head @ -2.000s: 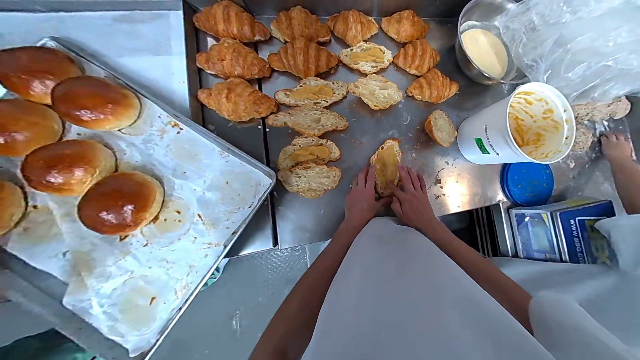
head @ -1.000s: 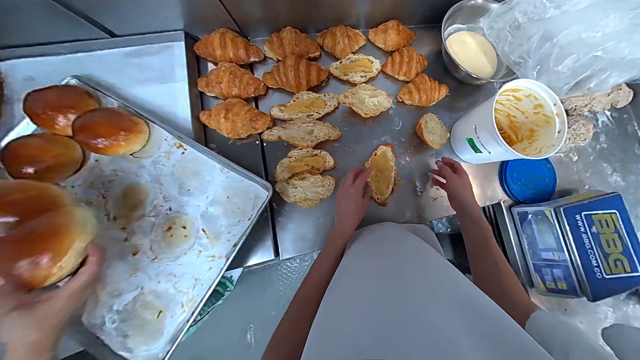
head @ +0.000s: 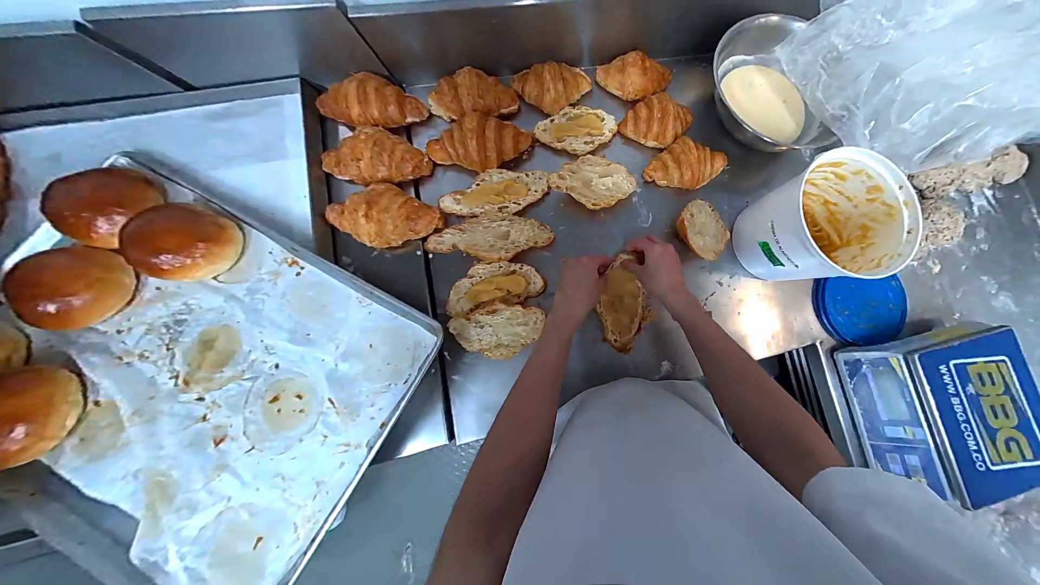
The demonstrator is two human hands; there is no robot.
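Note:
A croissant half spread with yellow-brown filling (head: 622, 305) lies on the steel worktop in front of me. My left hand (head: 582, 286) touches its upper left edge, and my right hand (head: 656, 270) has its fingers at the top end. Left of my hands are filled halves (head: 497, 288) and plain cut halves (head: 497, 330). Another croissant half (head: 704, 230) sits to the right, beside a white plastic tub (head: 776, 219) streaked inside with filling. Several croissants (head: 481, 142), closed or cut side down, stand in rows further back.
At the left, a paper-lined baking tray (head: 390, 325) holds several glazed buns (head: 183, 241). A steel bowl of cream (head: 762, 101) and clear plastic sheeting (head: 918, 73) are at the back right. The blue lid (head: 860, 309) lies near a blue-and-white scale (head: 894, 414). Dough pieces (head: 967, 179) lie further right.
My right hand has moved left from free space onto the croissant half. Another person's hand, lifting buns at the left one second ago, is out of view, and those buns have left the tray.

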